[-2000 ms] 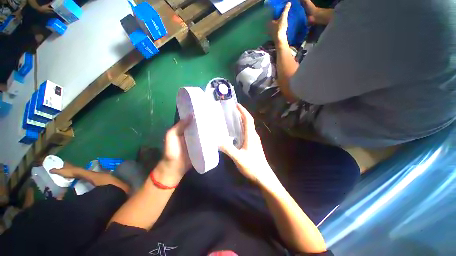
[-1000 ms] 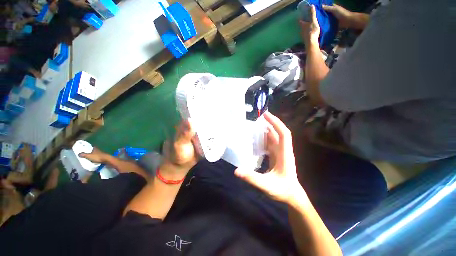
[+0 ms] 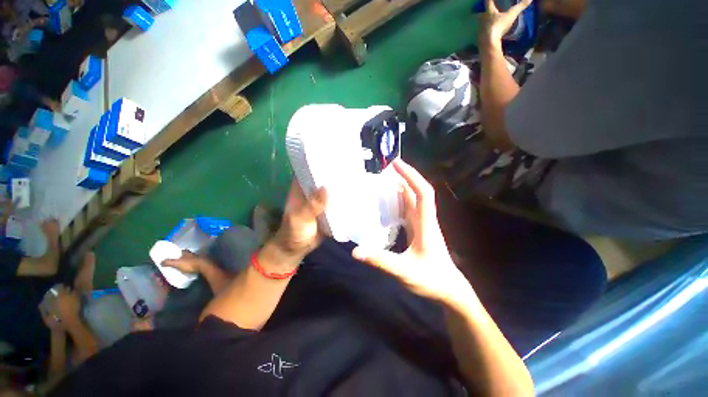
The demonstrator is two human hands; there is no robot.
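A white housing (image 3: pixel 314 167) with rows of vent slits on its left edge is held above my lap, tilted. My left hand (image 3: pixel 301 219) grips its lower left side, thumb on the near face. A small black fan (image 3: pixel 382 141) with a pale centre shows at the upper right of the unit. My right hand (image 3: pixel 419 240) holds the unit's right part, fingers behind the right edge and thumb at the bottom. The two parts are close together; glare hides the seam, so I cannot tell if they are joined.
A white board (image 3: pixel 175 54) on wooden pallets stands at upper left, bearing blue-white boxes (image 3: pixel 124 128). A person in grey (image 3: pixel 613 116) sits at right. Another person's hand (image 3: pixel 186 264) holds a white part at lower left. Shiny plastic sheeting (image 3: pixel 652 333) lies at lower right.
The unit has turned from edge-on, showing its vented edge and the fan, and its two parts have come closer together. The person at lower left has moved the white part right.
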